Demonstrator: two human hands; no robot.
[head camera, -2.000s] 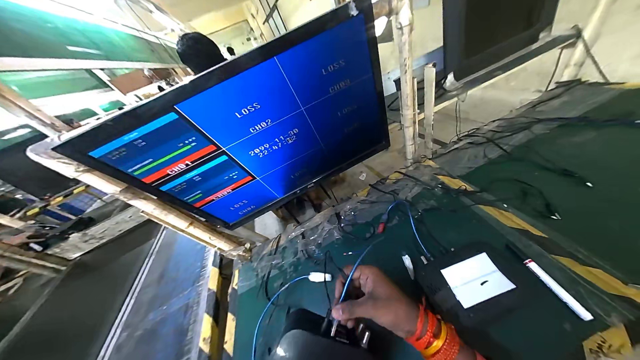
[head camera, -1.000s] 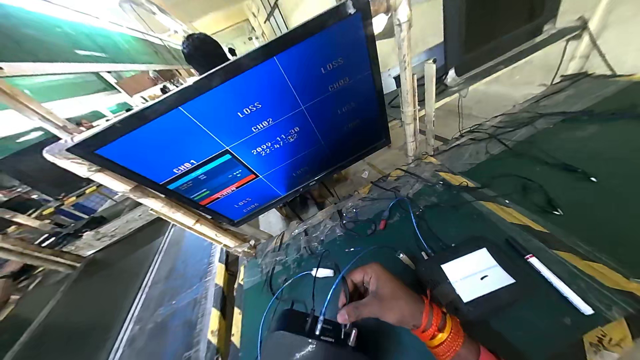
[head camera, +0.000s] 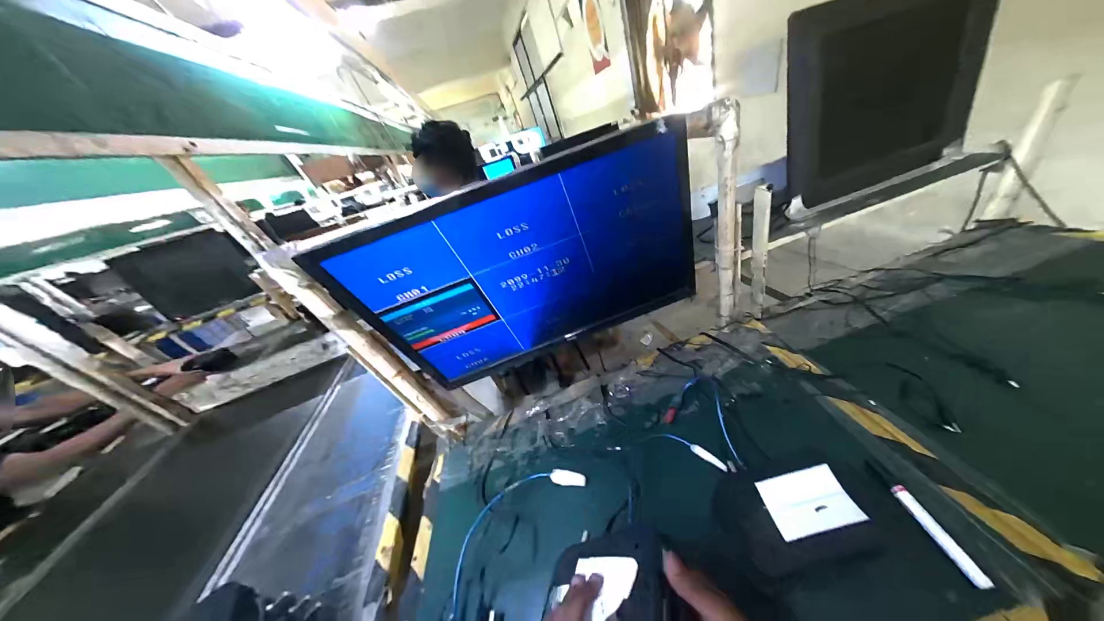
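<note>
At the bottom of the head view, a black device (head camera: 634, 543) with a white label is held between both hands. The fingers of my left hand (head camera: 578, 601) press on the label. My right hand (head camera: 697, 591) lies against the device's right side. Behind it, cables with white connectors (head camera: 567, 477) lie on the green mat. A second black device (head camera: 733, 517) bearing a white paper (head camera: 811, 502) sits to the right, with a white marker pen (head camera: 942, 536) beside it. Above stands a monitor (head camera: 552, 259) with a blue screen split into panes.
A conveyor belt (head camera: 285, 483) runs along the left, behind a yellow-and-black edge strip. Bamboo poles (head camera: 729, 216) frame the monitor. A co-worker's arms (head camera: 78, 448) show at far left, and a person's head (head camera: 444, 155) behind the monitor. More cables (head camera: 914, 388) lie at right.
My right hand was at the plugs on the device's rear; now both hands hold the device. One small picture pane on the monitor has turned to blue. The view has shifted.
</note>
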